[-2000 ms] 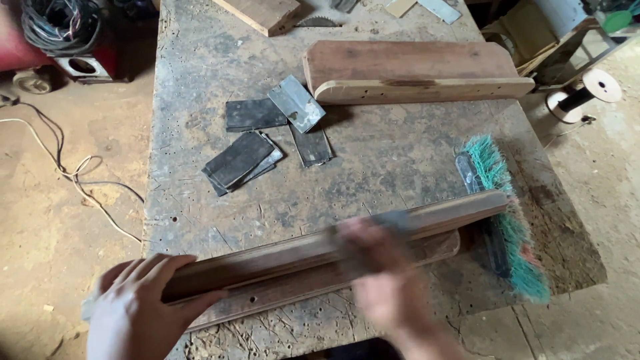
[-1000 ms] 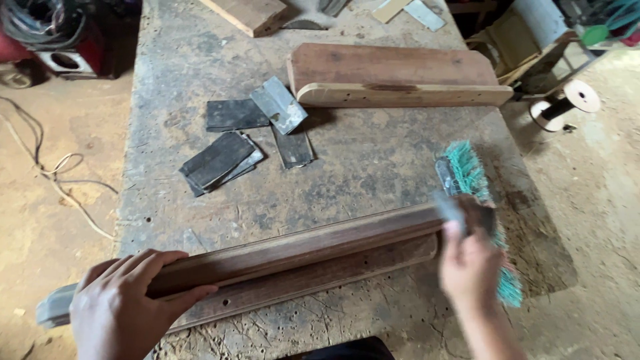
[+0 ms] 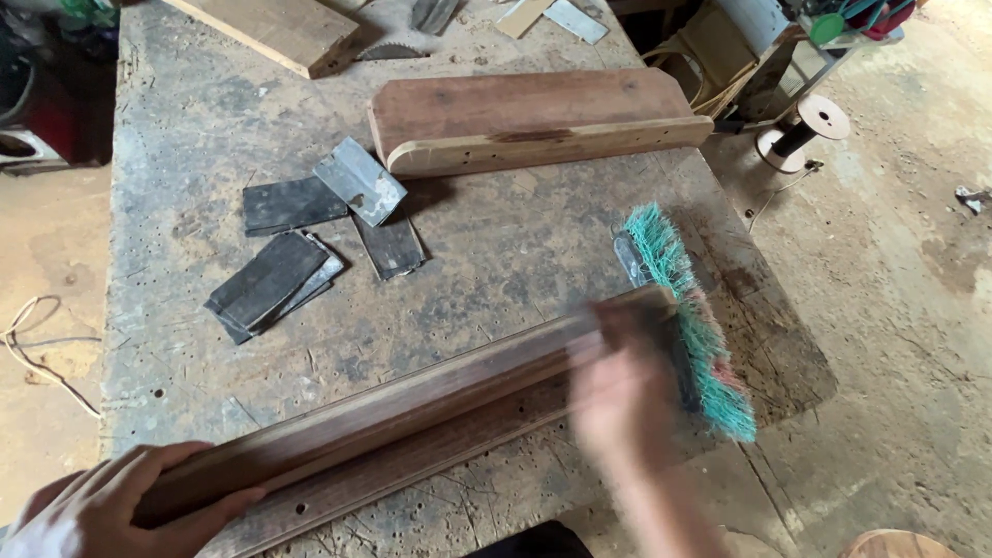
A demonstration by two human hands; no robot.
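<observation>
My left hand (image 3: 116, 500) grips the near left end of a brown wooden moulding piece (image 3: 403, 403), thumb on one side and fingers over the other. This piece has a lower wooden strip with holes along its front side and lies slantwise on the worn workbench (image 3: 496, 256). Blurred by motion, my right hand (image 3: 624, 387) is on the far right end of the wood, closed around a dark, thin pad whose kind is unclear. A brush with turquoise bristles (image 3: 690, 318) lies beside that end. Several dark sandpaper-like sheets (image 3: 267, 283) lie folded on the bench.
A second wooden piece with a raised strip (image 3: 535, 116) rests farther back. Behind it are a thick board (image 3: 271, 31), part of a circular saw blade (image 3: 391, 52) and small flat pieces (image 3: 575, 21). A spool (image 3: 798, 136) stands on the floor, right of the bench edge.
My right hand was near the middle of the wood, moved to its right end, and is now slightly back from there. My left hand stays at the left end.
</observation>
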